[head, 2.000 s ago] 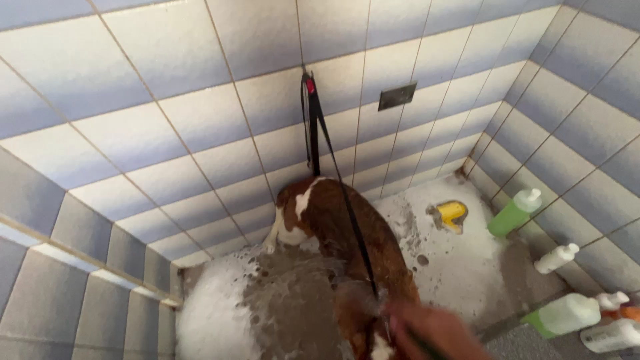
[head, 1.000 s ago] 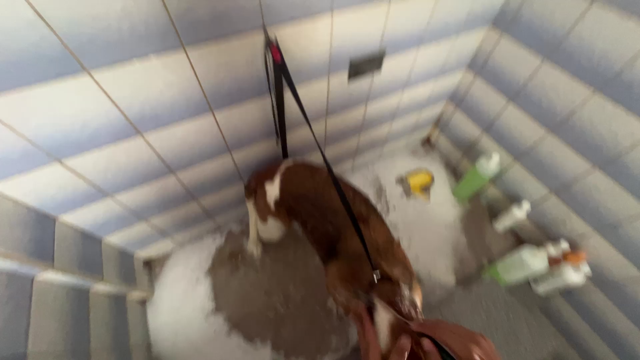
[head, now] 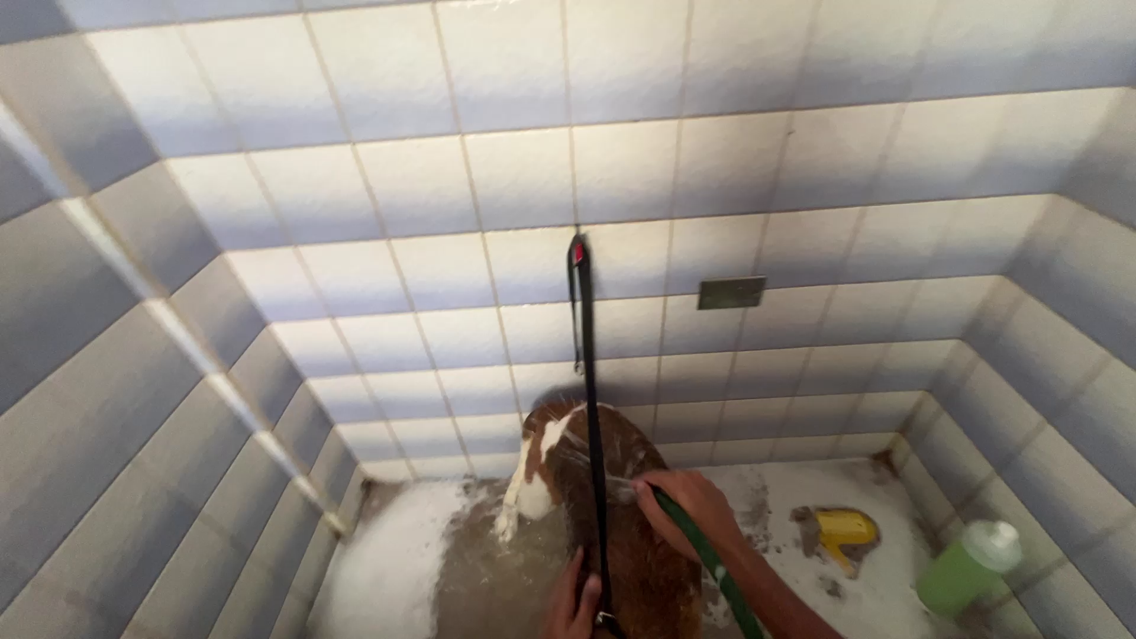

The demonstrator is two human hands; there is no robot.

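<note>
A wet brown and white dog [head: 635, 550] stands in the tiled wash area, its head out of view below. My right hand [head: 688, 506] grips the end of a green hose [head: 701, 550] over the dog's back, and water sprays from it toward the rump. At the dog's left flank, near the bottom edge, is my left hand [head: 575, 599], only partly visible; whether it grips anything is unclear. A black leash [head: 593, 408] runs from the wall down to a metal clip close to that hand.
White foam [head: 390, 559] covers parts of the floor. On the right lie a yellow object [head: 843, 530], perhaps a brush, and a green bottle [head: 963, 572] with a clear cap. A dark metal plate [head: 731, 293] is set in the back wall.
My right hand has moved up along the dog's back, and water now sprays from the hose. The view has tilted up toward the back wall.
</note>
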